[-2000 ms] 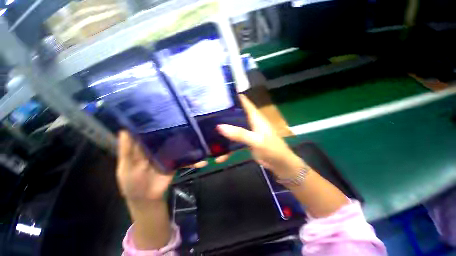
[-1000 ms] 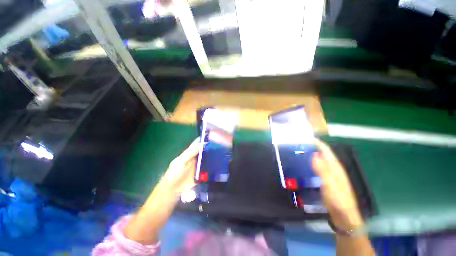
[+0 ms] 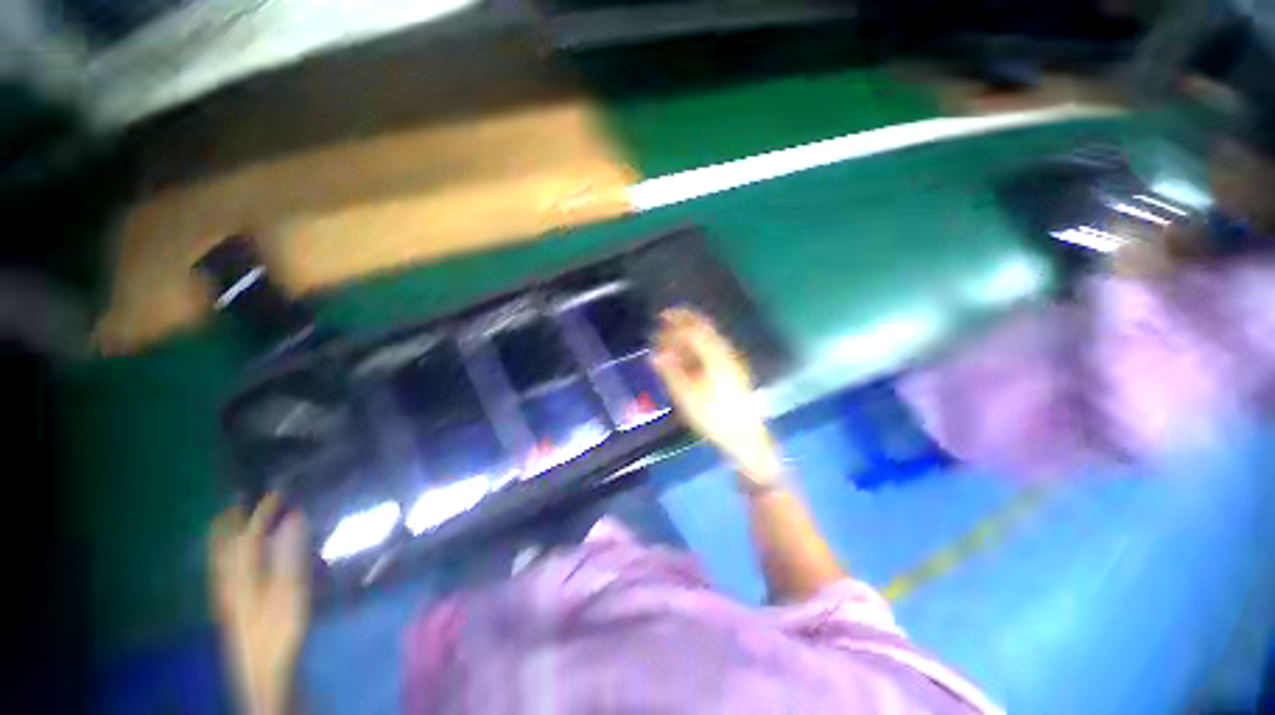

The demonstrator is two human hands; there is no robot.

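Note:
A long black phone tray (image 3: 727, 300) lies at a slant on the green bench, with several smartphones (image 3: 524, 377) side by side in it. Two of them show small red spots near the lower screen edge. My right hand (image 3: 710, 384) is at the right-most phone, fingers on or just over its right side. My left hand (image 3: 262, 580) is at the tray's lower left corner, blurred and cut off by the bottom edge. Whether either hand grips anything cannot be told. Blur hides the screen text.
A dark phone (image 3: 241, 282) lies beyond the tray's left end, partly on the wooden board (image 3: 420, 189). At the right, a person in a pink smock (image 3: 1119, 356) reaches to a neighbouring tray (image 3: 1056, 203). A blue floor with a yellow stripe shows below.
The two phones held up before are no longer in my hands; phones now lie in the tray. My hands have moved down and apart, and the view has swung to the right and down.

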